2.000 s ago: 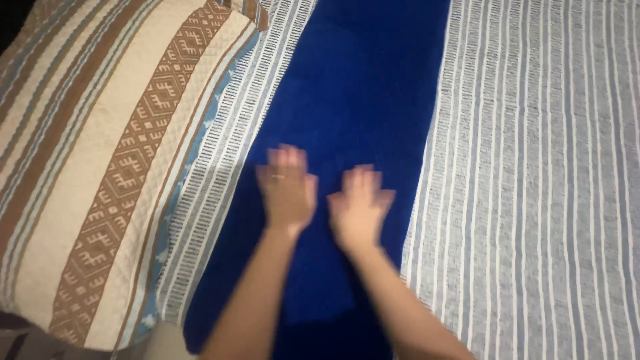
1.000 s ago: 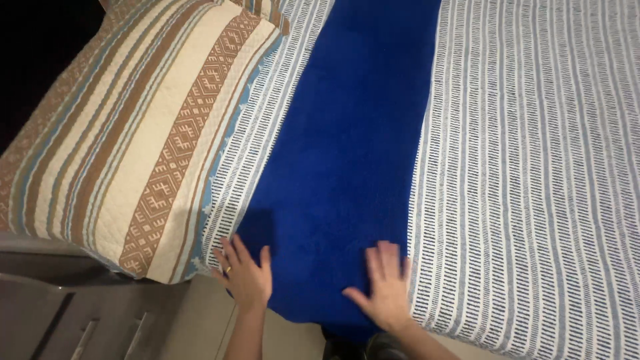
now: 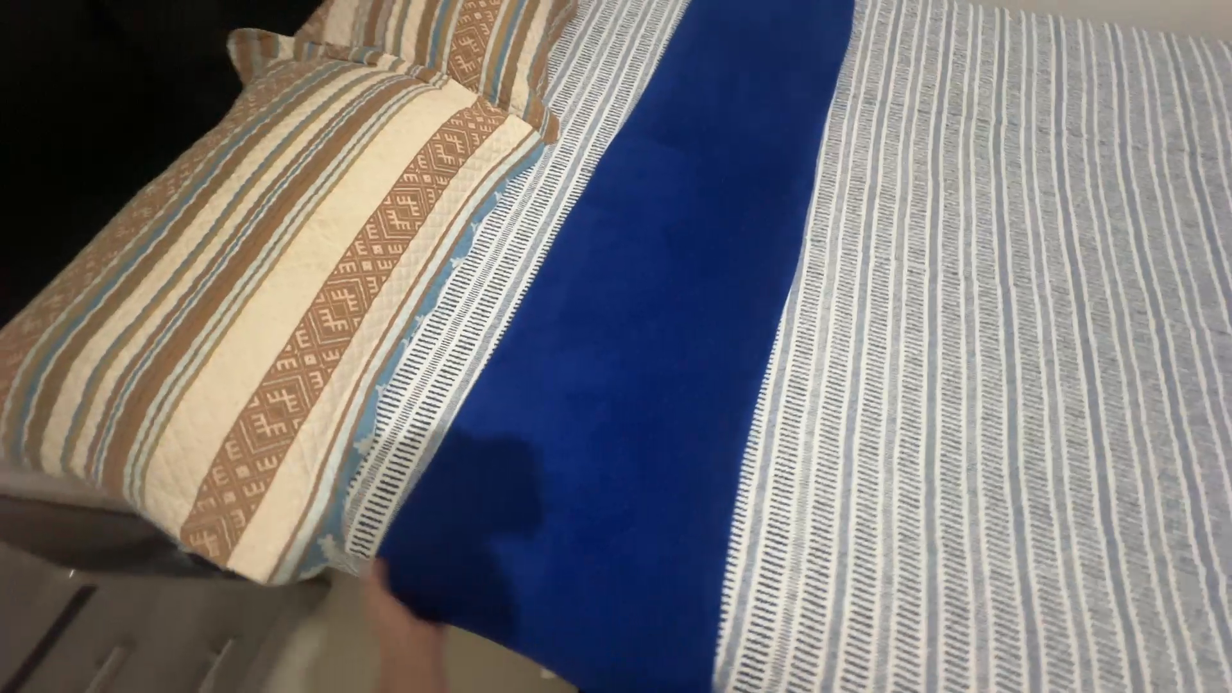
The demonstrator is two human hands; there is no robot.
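Note:
A dark blue cloth band (image 3: 664,318) runs across the bed, between strips of a blue-and-white striped bedspread (image 3: 962,366). At the lower left corner of the blue band is my left hand (image 3: 399,616), blurred, by the edge of the bed. Its fingers are mostly hidden or smeared, so whether it grips the cloth cannot be told. My right hand is out of view. A quilted striped pillow (image 3: 260,289) in cream, brown and blue lies left of the band, beside the striped bedspread strip.
A second patterned pillow (image 3: 462,38) lies behind the first at the top. Grey drawers (image 3: 115,626) with handles stand at the lower left, next to a strip of floor (image 3: 318,635). The upper left is dark.
My right hand, flat on the blue cloth one second ago, has gone out of view. My left hand, spread on the cloth's near corner then, is now lower at the bed's edge.

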